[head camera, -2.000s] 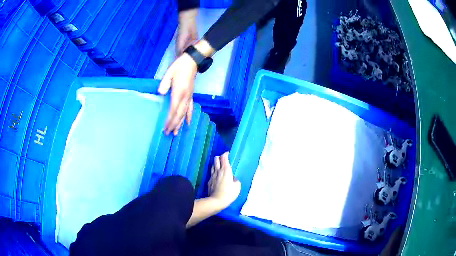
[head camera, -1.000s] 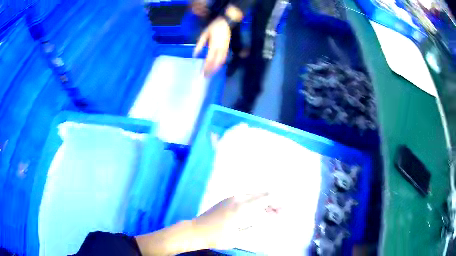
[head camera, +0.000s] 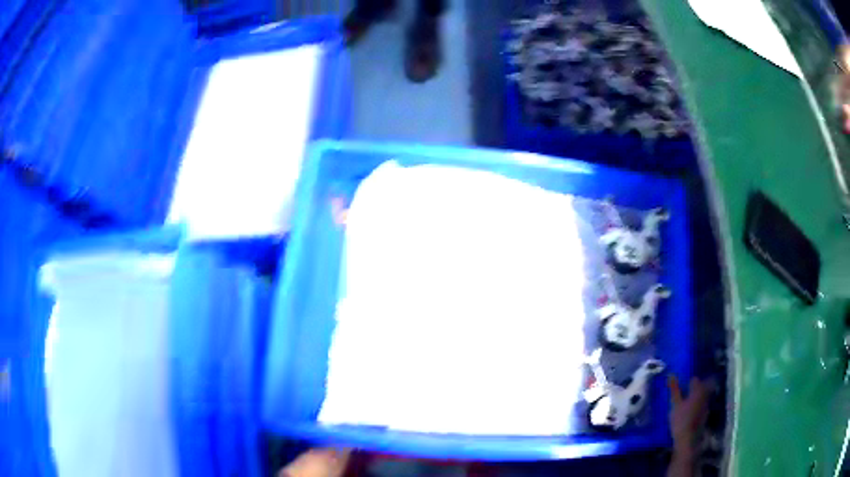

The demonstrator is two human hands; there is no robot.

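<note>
A blue tote (head camera: 303, 279) stands in front of me, with a white liner (head camera: 457, 298) across its bottom. Three white-and-black units, the middle one (head camera: 626, 321), stand in a column along its right side. My left hand (head camera: 319, 463) is at the tote's near left edge, cut off by the picture's bottom, its fingertips hidden. My right hand (head camera: 688, 410) is against the tote's right side, blurred, thumb and fingers at the wall. Both hands appear to hold the tote.
A lined tote stack (head camera: 112, 363) stands at left, another lined tote (head camera: 247, 140) behind it. A bin of many units (head camera: 596, 74) is at the back. A black phone (head camera: 783, 247) lies on the green bench (head camera: 746, 140). A person's feet (head camera: 422, 47) show at the top.
My left hand has gone from over the liner to the tote's near edge. My right hand has come into view. The tote sits squarer to me. The other person's hands have left the view.
</note>
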